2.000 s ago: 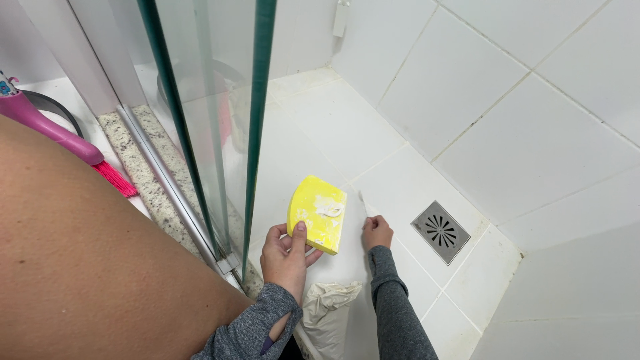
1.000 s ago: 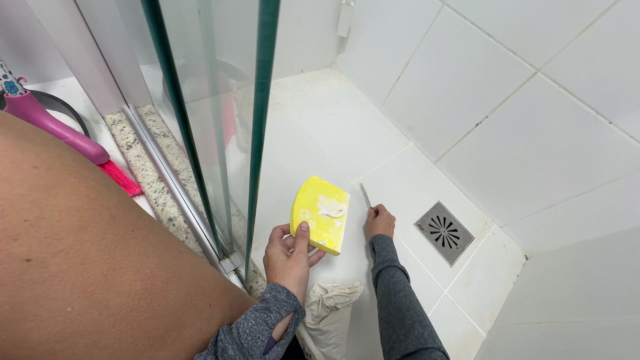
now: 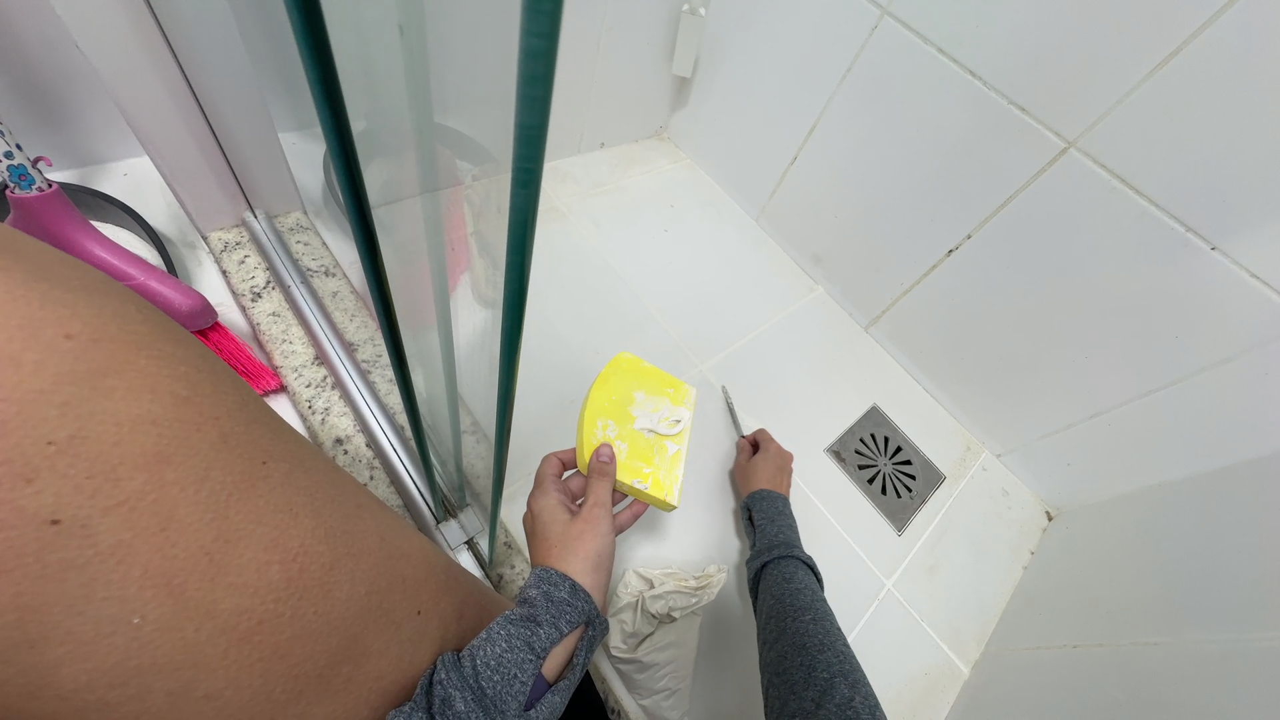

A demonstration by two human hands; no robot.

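My left hand [image 3: 580, 510] grips a yellow block [image 3: 625, 410] by its lower edge, thumb on the upper face. A dab of white paste [image 3: 660, 415] and white smears lie on that face. My right hand [image 3: 763, 464] holds a thin, narrow tool [image 3: 733, 408] whose tip points up and away, just right of the block and not touching it. Below the tool are white floor tiles [image 3: 740, 235] with grout lines; whether its tip touches them I cannot tell. A crumpled whitish plastic bag [image 3: 660, 630] stands between my forearms.
A square metal floor drain [image 3: 885, 468] lies to the right, near the tiled wall [image 3: 1050, 280]. Glass door panels [image 3: 520, 250] rise at left beside a metal track [image 3: 340, 370] on a speckled stone sill [image 3: 250, 290]. Beyond it lies a pink-handled brush [image 3: 130, 260]. My bare leg fills the lower left.
Two seconds ago my right hand was closer to the floor with little of the tool showing; now more of the tool shows. My left hand keeps hold of the yellow block.
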